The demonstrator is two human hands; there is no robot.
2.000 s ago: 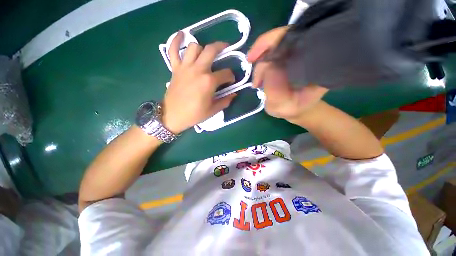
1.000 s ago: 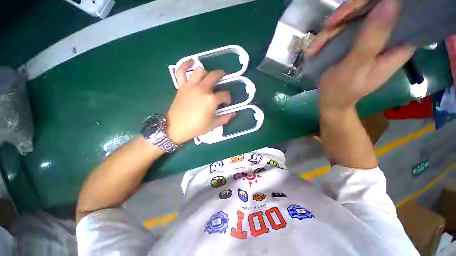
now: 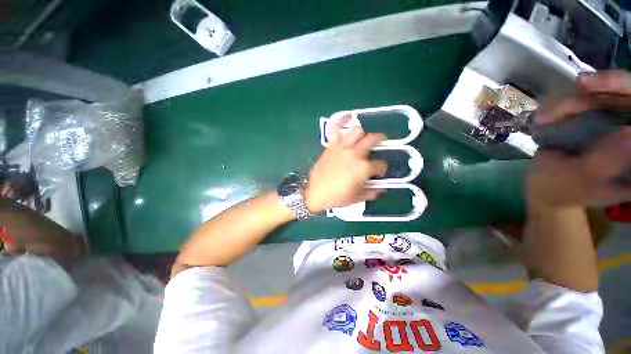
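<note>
Three white plastic housings (image 3: 418, 164) lie side by side on the green surface, their open loops pointing right. My left hand (image 3: 346, 166) rests over their disc ends, fingers spread across them, and hides part of the middle one. My right hand (image 3: 584, 148), blurred, is shut on the dark electric screwdriver (image 3: 588, 129) at the right. The driver's front end is at the brass and dark pick-up outlet (image 3: 499, 114) of the silver-white screw feeder (image 3: 529, 52). Whether the tip touches it cannot be told. No screws can be made out.
Another white housing (image 3: 202, 26) lies beyond the pale metal strip (image 3: 311, 50). A crinkled clear plastic bag (image 3: 90, 142) is at the left. A neighbouring person's arm and sleeve (image 3: 52, 290) show at the lower left. A red item (image 3: 619, 212) is at the right edge.
The view has swung right. My right hand has moved the driver from the housings to the feeder's outlet. My left hand has stayed on the three housings. The clear bag and neighbour show more.
</note>
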